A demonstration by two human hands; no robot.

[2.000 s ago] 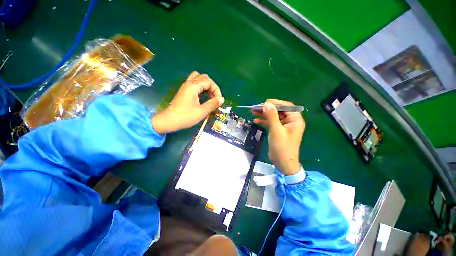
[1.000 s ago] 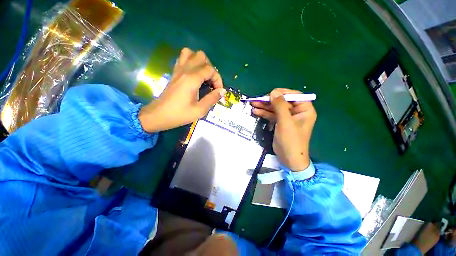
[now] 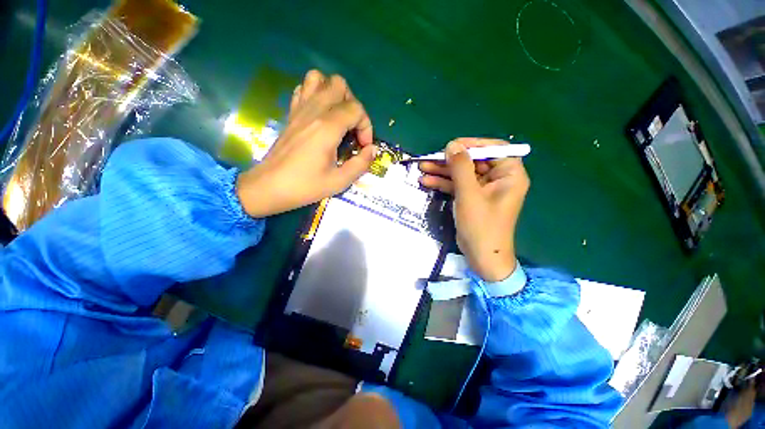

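An open tablet screen assembly (image 3: 361,268) lies tilted in front of me, its board end away from me. My left hand (image 3: 314,155) is at the board's upper left corner, thumb and forefinger pinched together; whether they hold a small piece is too small to tell. My right hand (image 3: 486,197) holds white tweezers (image 3: 495,152) like a pen, their dark tip at the board's top edge beside yellow-gold parts (image 3: 382,162). A pale wrist strap with a thin cord is on my right wrist.
An amber Kapton sheet pack (image 3: 92,100) in clear plastic lies at left, with a yellow-green sheet (image 3: 256,105) nearby. A waiting tablet (image 3: 678,163) lies at right. A release liner sheet (image 3: 453,314), card sheets (image 3: 675,352) and crumpled plastic (image 3: 642,356) lie lower right. Another person's hand shows lower right.
The view has shifted, moving the waiting tablet rightward in the picture. Both hands stay at the board end. The tweezers' angle has changed slightly. The other person's hand has moved at lower right.
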